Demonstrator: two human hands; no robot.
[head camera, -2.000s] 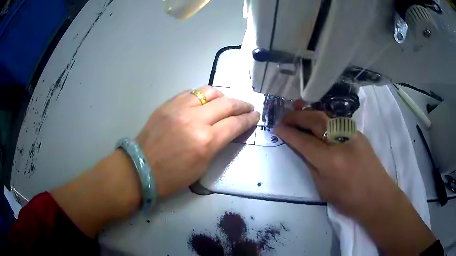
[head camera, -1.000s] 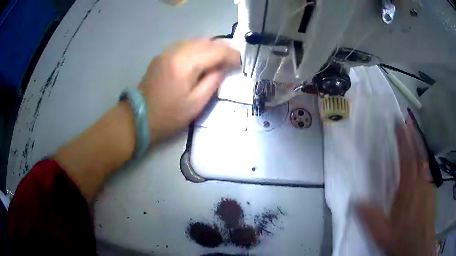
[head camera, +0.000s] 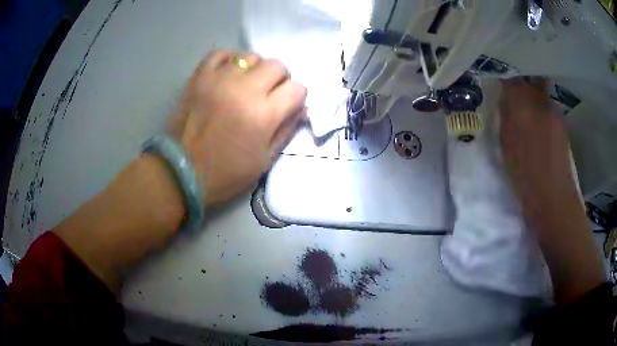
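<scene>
White cloth (head camera: 291, 40) lies left of and behind the needle area, bright in the lamp light, with its near edge reaching the presser foot (head camera: 354, 118). My left hand (head camera: 240, 125) has its fingers curled at the cloth's near left edge and appears to grip it. More white cloth (head camera: 484, 230) lies right of the needle plate (head camera: 372, 138), its near end bunched. My right hand (head camera: 531, 121) is blurred and reaches away over this cloth; its fingers are hidden behind the machine's parts, so its hold cannot be told.
The off-white machine head (head camera: 487, 40) overhangs the back right. A cream ribbed knob (head camera: 465, 123) sits right of the needle. Dark tools (head camera: 601, 211) lie at the right edge. Dark stains (head camera: 318, 284) mark the pale table front.
White cloth now shows widely behind and left of the needle. My right hand has moved from the near right to farther back. The right-hand cloth's near end has drawn back and bunched.
</scene>
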